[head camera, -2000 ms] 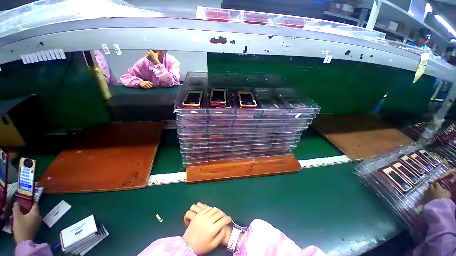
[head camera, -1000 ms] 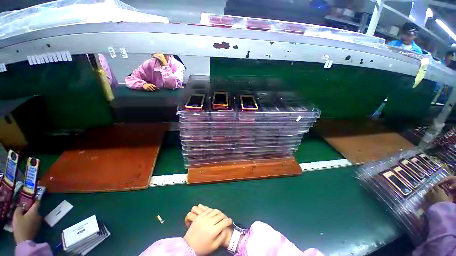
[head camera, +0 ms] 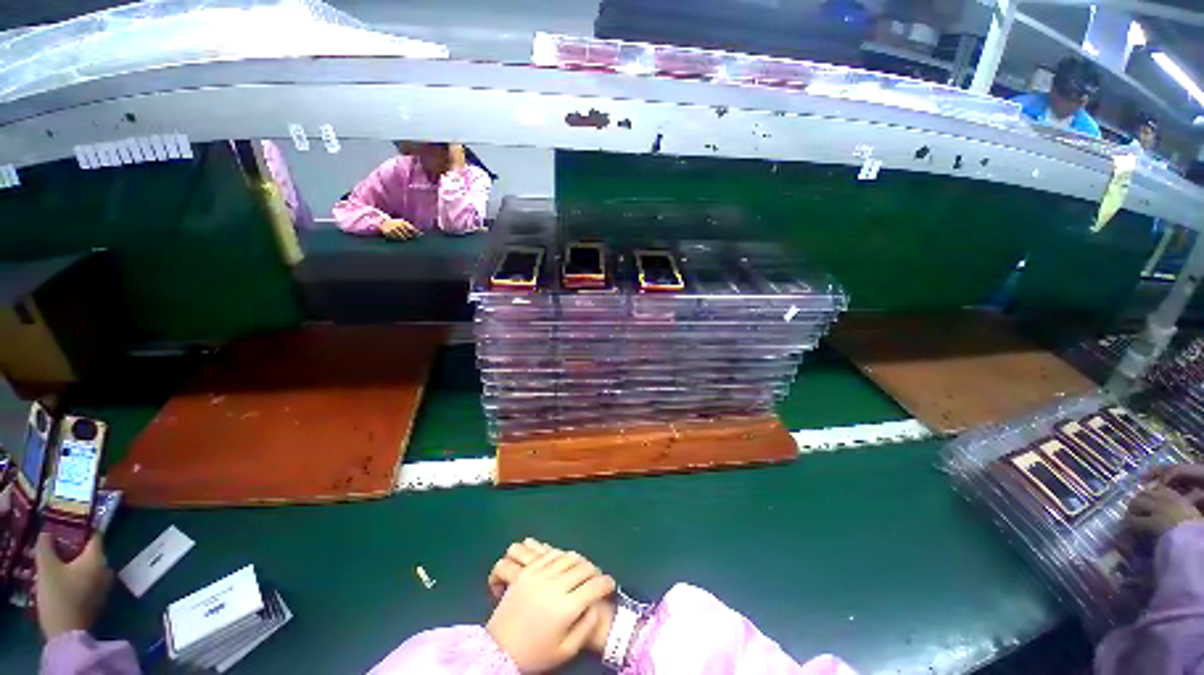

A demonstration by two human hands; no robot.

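My left hand (head camera: 544,617) lies over my right hand (head camera: 515,559) on the green bench at the bottom centre, its fingers together and curled over it. My right hand is mostly covered; some fingertips show, and a pale band is on the wrist. No object shows in either hand. Beyond them stands a tall stack of clear blister trays (head camera: 647,363), with three closed flip phones (head camera: 584,264) in the top tray's left part. The stack rests on a reddish wooden board (head camera: 647,450).
At left, another person's hand (head camera: 73,587) holds an open flip phone (head camera: 73,481) beside white cards (head camera: 218,613). At right, someone's hands (head camera: 1162,501) are at a phone tray (head camera: 1003,488). Wooden boards (head camera: 277,415) flank the stack. A white shelf (head camera: 739,119) crosses overhead.
My hands stay clasped in place. The left neighbour's lit phone has shifted slightly. A person in blue has come into view at the upper right. The person opposite has moved an arm and head.
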